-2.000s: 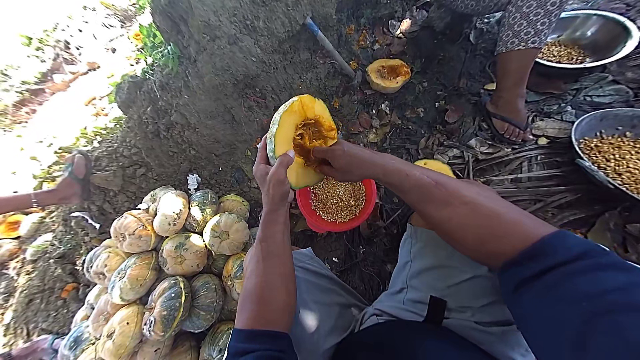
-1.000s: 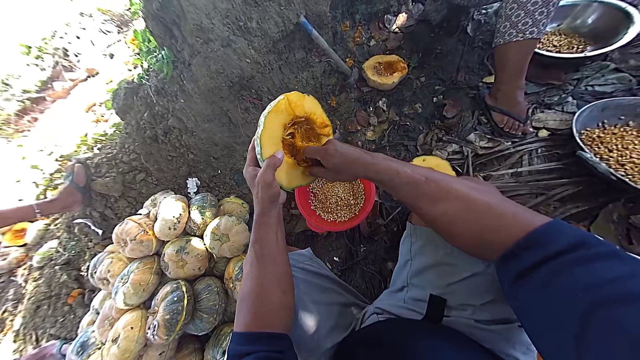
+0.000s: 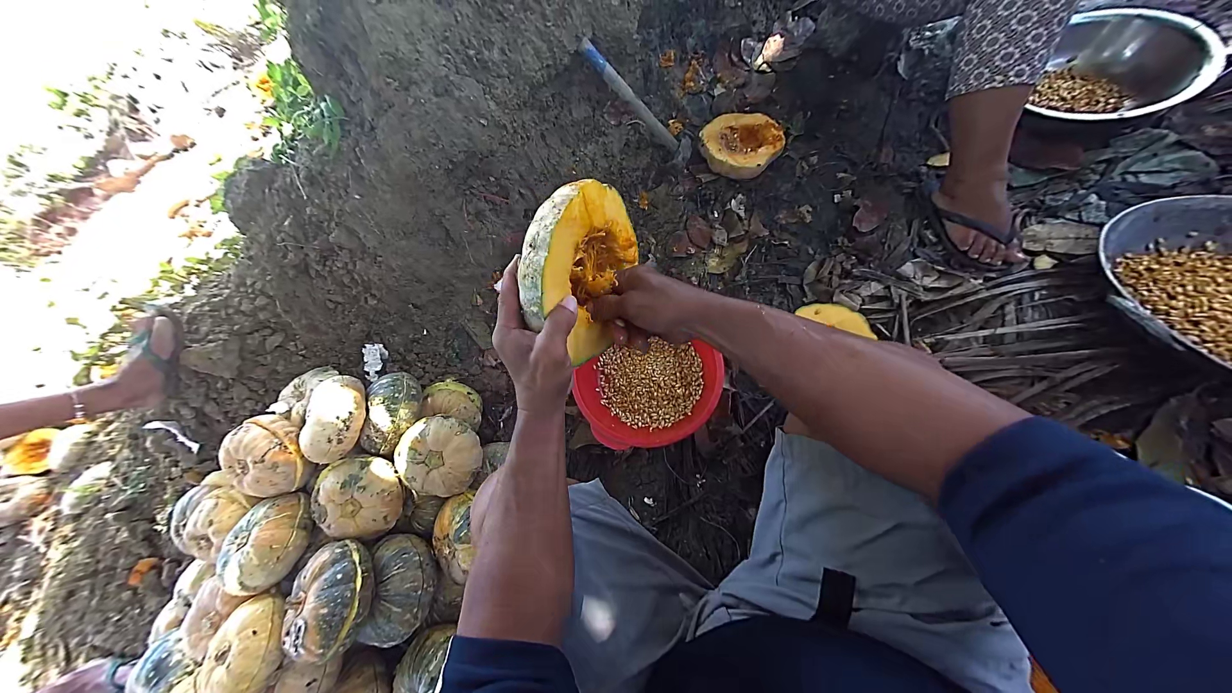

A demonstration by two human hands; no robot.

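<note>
A cut pumpkin half [image 3: 568, 260] with yellow flesh and stringy orange pulp is tilted above a red plastic bowl [image 3: 707, 409]. My left hand [image 3: 539, 351] grips its rind and lower rim. The fingers of my right hand [image 3: 650, 303] are at the lower edge of the pulp hollow; their tips are partly hidden, and whether they hold pulp or seeds I cannot tell. Many pale seeds [image 3: 652, 383] lie in the bowl, just below my right hand.
Whole pumpkins [image 3: 356, 496] are piled at lower left. Another pumpkin half [image 3: 742, 144] and a blue-tipped rod [image 3: 630, 96] lie on the soil ahead. Metal basins [image 3: 1136, 308] with seeds stand at right, near a person's sandaled foot [image 3: 977, 221]. Another person's foot [image 3: 149, 361] is at left.
The pumpkin half has turned, showing more of its rind and its hollow more from the side. My right hand stays at the hollow.
</note>
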